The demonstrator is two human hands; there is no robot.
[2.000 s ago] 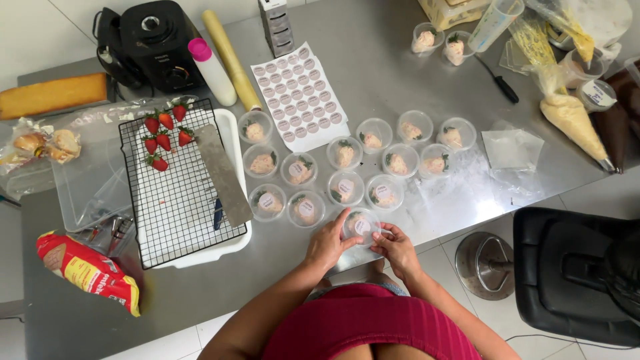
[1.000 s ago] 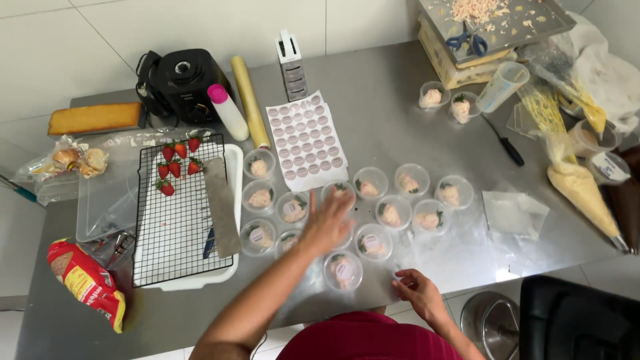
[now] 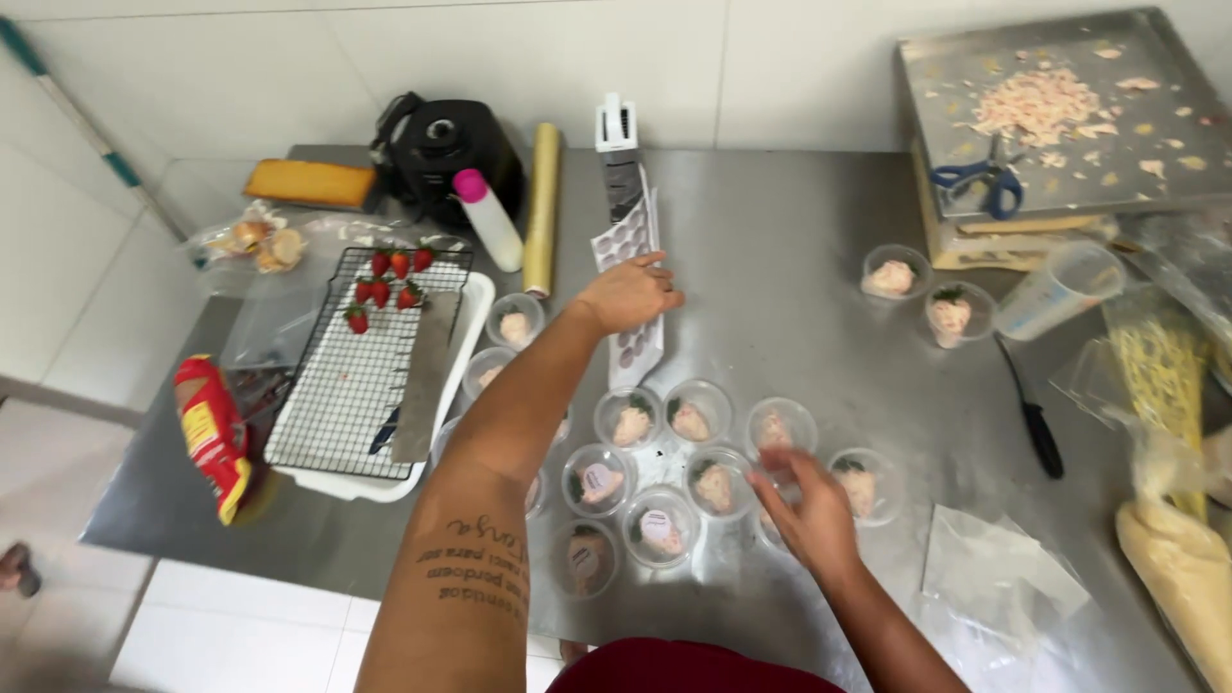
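My left hand (image 3: 630, 294) lies over a sheet of round stickers (image 3: 630, 348) that is bent up at one side; its fingers hold the sheet's edge. My right hand (image 3: 804, 510), fingers spread, hovers over the right-hand cups, nearest a clear cup with a pink-coated strawberry (image 3: 773, 428). Several such lidded cups stand in rows on the steel table. A cup with a round label (image 3: 659, 526) is at the front, beside another labelled cup (image 3: 585, 558). My left forearm partly hides the cups on the left.
On the left are a wire rack (image 3: 337, 385) with strawberries (image 3: 382, 279), a long metal blade (image 3: 423, 385) and a red packet (image 3: 212, 433). Behind stand a grater (image 3: 618, 154) and a blender base (image 3: 452, 154). Right are scissors (image 3: 982, 181), a knife (image 3: 1039, 438) and a piping bag (image 3: 1174, 558).
My left hand has moved from the cups to the sticker sheet, which lay flat and is now bent. My right hand has moved up over the right-hand cups. The view has shifted.
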